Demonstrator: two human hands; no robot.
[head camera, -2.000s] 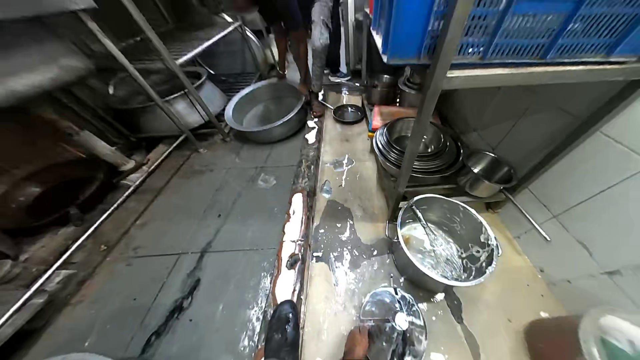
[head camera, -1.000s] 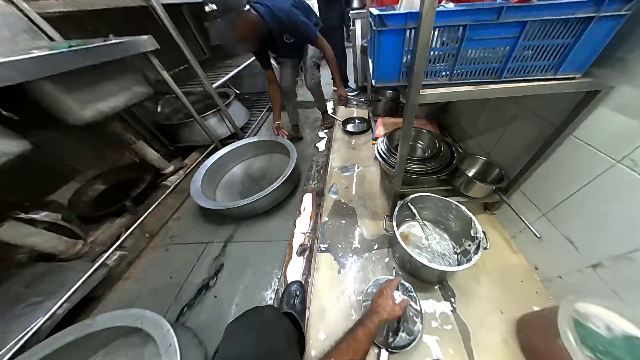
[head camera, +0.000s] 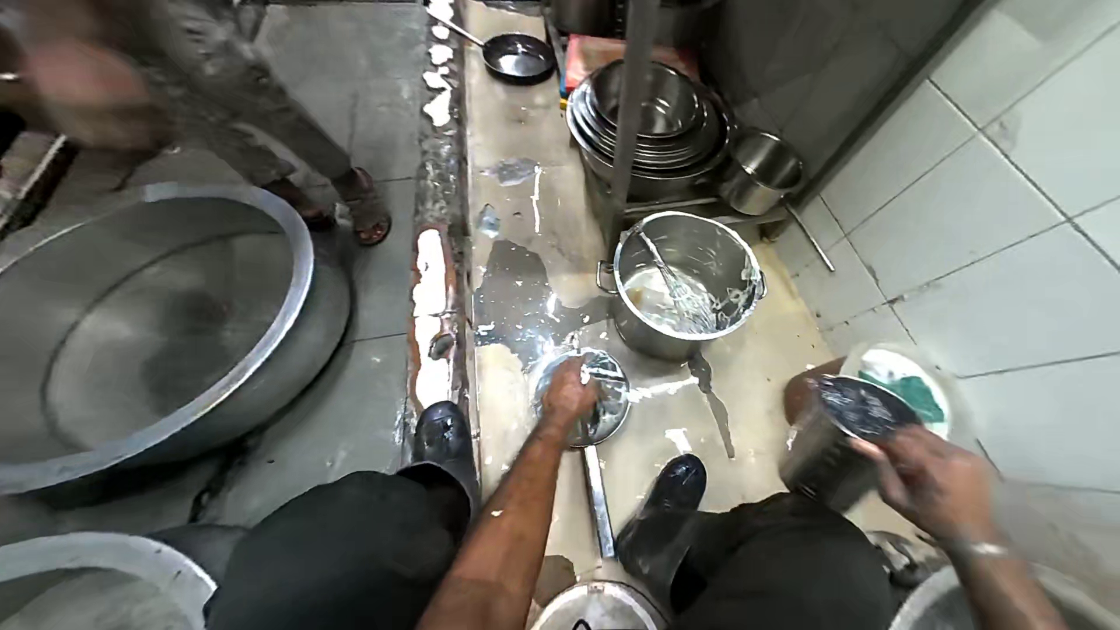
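Note:
My left hand (head camera: 570, 392) is down over a shallow metal pan (head camera: 612, 411) with a long flat handle, on the wet floor between my boots. The fingers are bent over the pan's inside; whether they grip anything there is hidden. At the right, my right hand (head camera: 932, 477) holds a deep metal pot (head camera: 831, 459) by its upper side, tilted and somewhat blurred. Beyond the left hand stands a two-handled steel pot (head camera: 665, 337) with a wire whisk (head camera: 674, 280) and white residue inside.
A large metal basin (head camera: 297, 262) stands left; beside it a person's sandalled foot (head camera: 369, 210). Ahead lie a frying pan (head camera: 518, 58) and stacked steel bowls (head camera: 647, 157) by a rack post. A white tub with green cloth (head camera: 910, 385) stands near the tiled wall (head camera: 989, 219).
My right hand has come into view with a deep pot. My left hand stays at the shallow pan. The large basin now stands nearer at the left, and the other person has come closer.

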